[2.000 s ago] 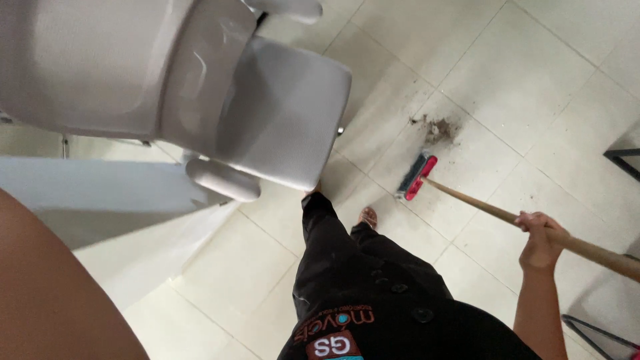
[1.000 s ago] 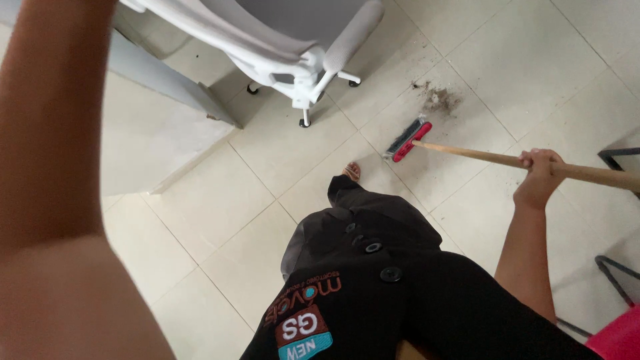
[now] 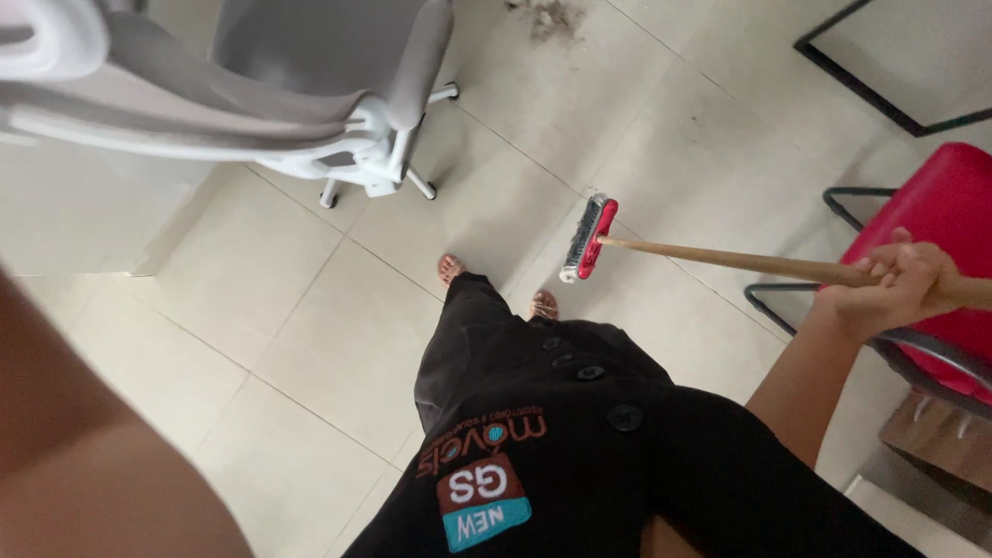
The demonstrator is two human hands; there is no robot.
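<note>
A broom with a red head and dark bristles [image 3: 589,236] rests on the tiled floor, just ahead of my feet. Its long wooden handle [image 3: 721,260] runs to the right, where my right hand [image 3: 895,283] is closed around it, in front of a red chair. A small pile of grey-brown dirt [image 3: 554,21] lies on the floor at the top, apart from the bristles. My left hand is out of view; only part of a bare arm [image 3: 93,434] shows, large and close, at the left edge.
A grey and white office chair on casters [image 3: 333,147] stands at upper left beside a pale panel [image 3: 85,209]. The red chair with black tubular arms [image 3: 922,201] is at the right, below a black metal frame [image 3: 860,81].
The broom head has moved away from the dirt pile, nearer my feet. More of the red chair shows at the right. The view has shifted.
</note>
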